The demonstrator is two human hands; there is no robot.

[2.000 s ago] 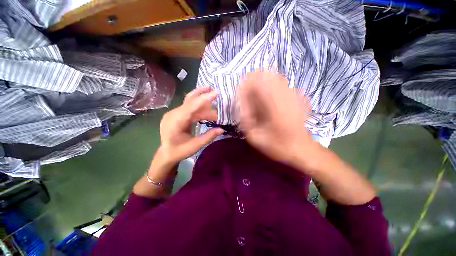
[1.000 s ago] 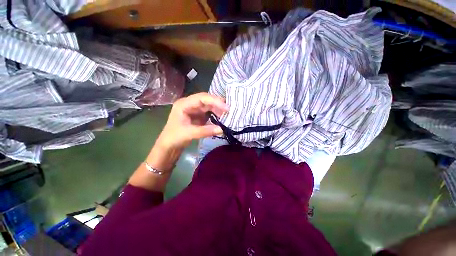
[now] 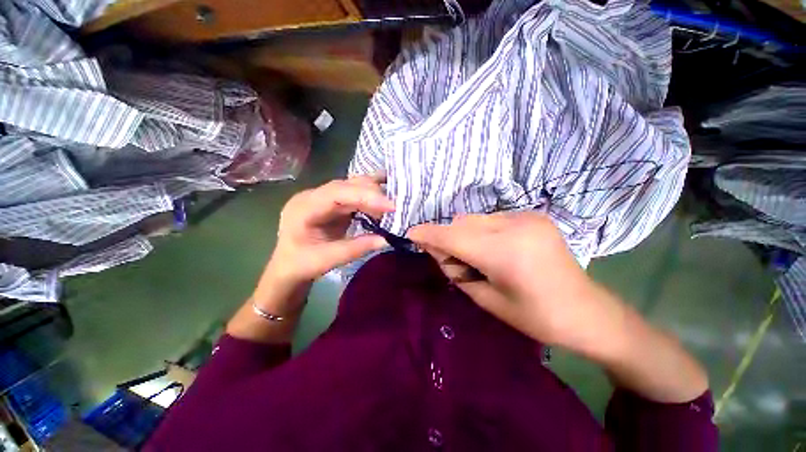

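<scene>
A white garment with navy-grey stripes [image 3: 460, 150] lies bunched on my lap. A narrow dark ribbon trim [image 3: 386, 233] runs along its near edge, just in front of my maroon shirt. My left hand [image 3: 323, 231] pinches the garment edge and the ribbon between thumb and fingers. My right hand [image 3: 521, 274] is closed at the other side of the ribbon, its fingertips touching it. A thin dark thread [image 3: 610, 172] curls in loops over the striped cloth to the right. No needle can be made out; the inside of my right palm is hidden.
Striped garments are piled at the left [image 3: 79, 115] and at the right [image 3: 760, 190]. A wooden drawer [image 3: 239, 19] is at the upper left. A blue bar [image 3: 720, 31] is at the upper right. Blue crates [image 3: 119, 419] stand at the lower left on the green floor.
My right hand has come back from the lower right edge to the ribbon. The ribbon loop that hung open at my left fingers is now gathered between both hands. The thread loops have spread on the cloth.
</scene>
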